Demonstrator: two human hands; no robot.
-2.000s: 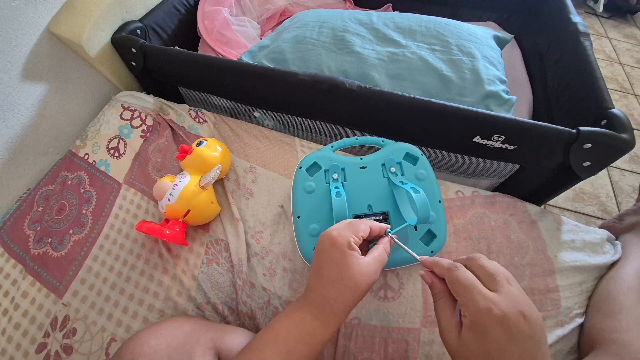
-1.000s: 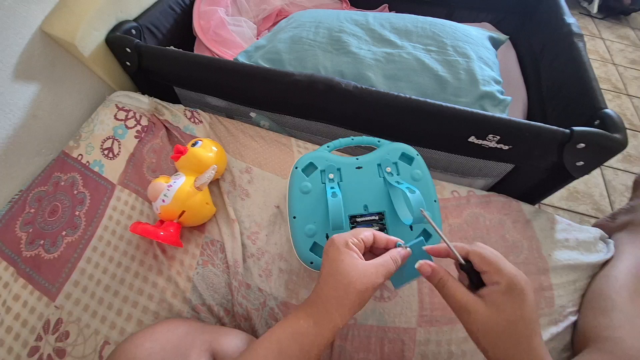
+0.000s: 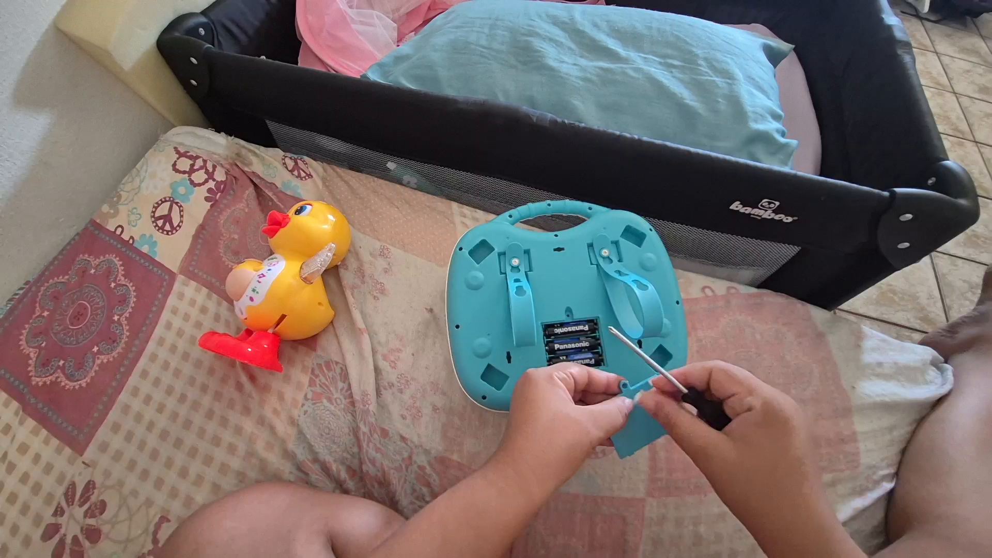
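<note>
A teal plastic toy with a carrying handle [image 3: 535, 294] lies back up on the bed, two teal straps on it. Its battery compartment is uncovered, with several batteries [image 3: 572, 346] in it. Just below the toy's lower edge, my left hand [image 3: 570, 411] pinches the teal battery cover [image 3: 639, 430] at its upper left edge. My right hand [image 3: 732, 422] holds a small screwdriver [image 3: 659, 366] with a black handle, its tip pointing up and left over the toy; the thumb and finger of this hand also touch the cover's upper edge.
A yellow toy duck [image 3: 298, 298] with red feet lies to the left on the patterned bedsheet [image 3: 387, 325]. Behind the toy stands a black travel cot [image 3: 480, 124] holding a teal pillow [image 3: 589, 77] and pink fabric [image 3: 341, 31]. My bare legs are at the lower left and right.
Two seconds ago the screwdriver's tip was at my left fingers over the toy's lower edge; now it points up and left. The cover has come down off the compartment, and the batteries show.
</note>
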